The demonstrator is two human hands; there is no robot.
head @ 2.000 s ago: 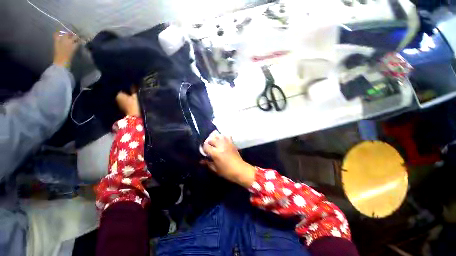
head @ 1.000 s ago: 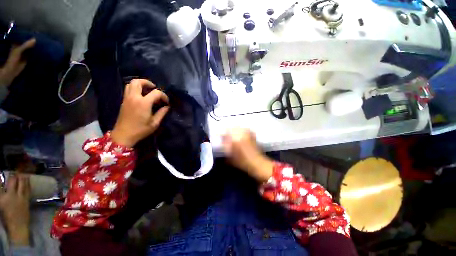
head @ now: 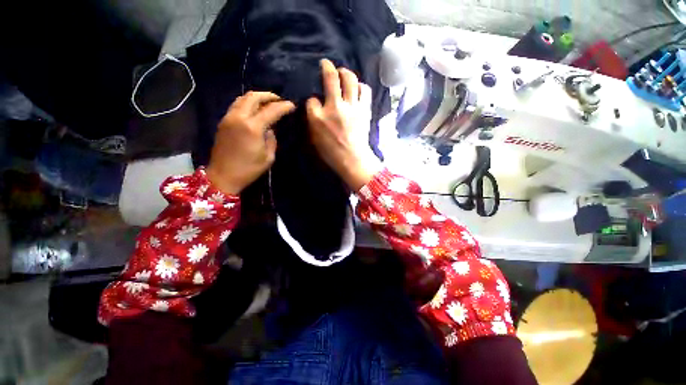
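The dark garment [head: 301,37] lies in front of me, left of the sewing machine. A white strip [head: 320,259] curves around its near end. My left hand [head: 244,139] rests on the garment, thumb and fingers bent close together at the cloth. My right hand [head: 341,120] is on the garment to the right, fingers extended and thumb near my left fingertips. Whether either hand pinches cloth is hard to tell. The machine's presser foot area [head: 444,154] is right of my right hand, with no hand at it.
The white sewing machine head [head: 556,105] spans the right. Black-handled shears [head: 478,188] and a white rounded object [head: 553,205] lie on its bed. A yellow round disc [head: 558,337] is below the table edge. A white cord loop [head: 163,86] lies at left.
My right hand has moved from the table edge up onto the garment. My left hand remains on the cloth. The view has shifted, and the other person's hands at left are out of view.
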